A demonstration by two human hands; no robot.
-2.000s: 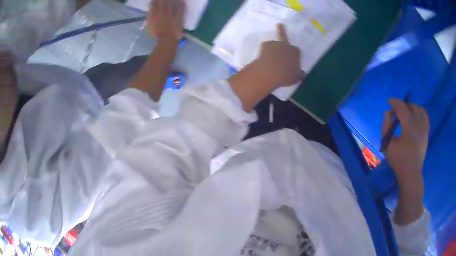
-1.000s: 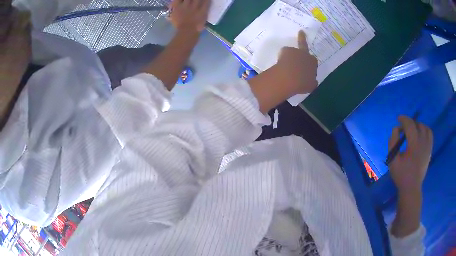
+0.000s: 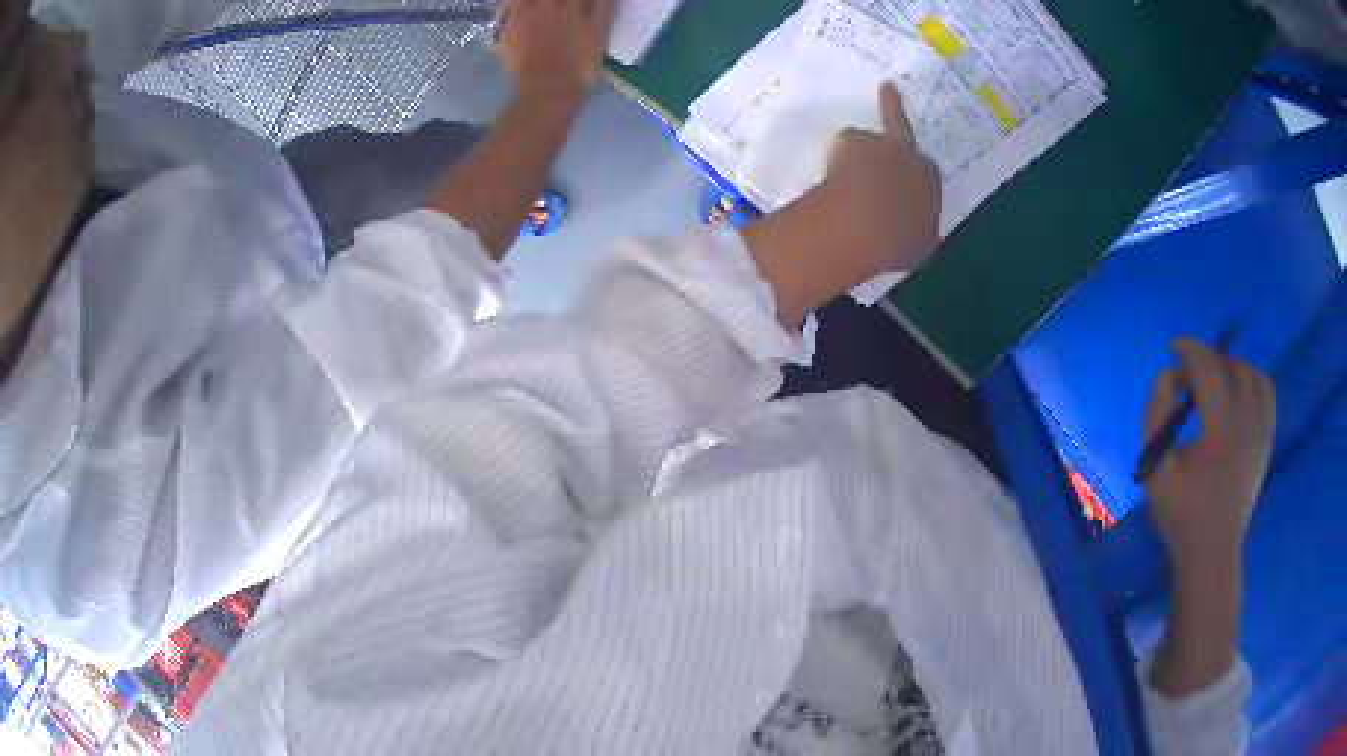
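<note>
My left hand [image 3: 886, 185] lies over the white papers, index finger extended onto a handwritten note slip [image 3: 857, 67], the other fingers curled. What is under the palm is hidden. A printed form [image 3: 1019, 67] with yellow highlighted boxes lies partly under the slip on the green table [image 3: 1019, 281]. My right hand [image 3: 1214, 443] is at the right, away from the papers, in front of a blue panel, and holds a thin dark pen [image 3: 1167, 443].
Another person's hand [image 3: 559, 37] rests by a white sheet [image 3: 640, 22] at the table's left edge; their smock fills the left. A blue frame [image 3: 1056, 517] runs beside the table. A wire rack [image 3: 318, 74] stands at upper left. Red items show at lower left.
Over the last second, my left hand stays pointing at the papers with almost no shift. My right hand still holds the pen. Since two seconds ago the whole view has shifted slightly.
</note>
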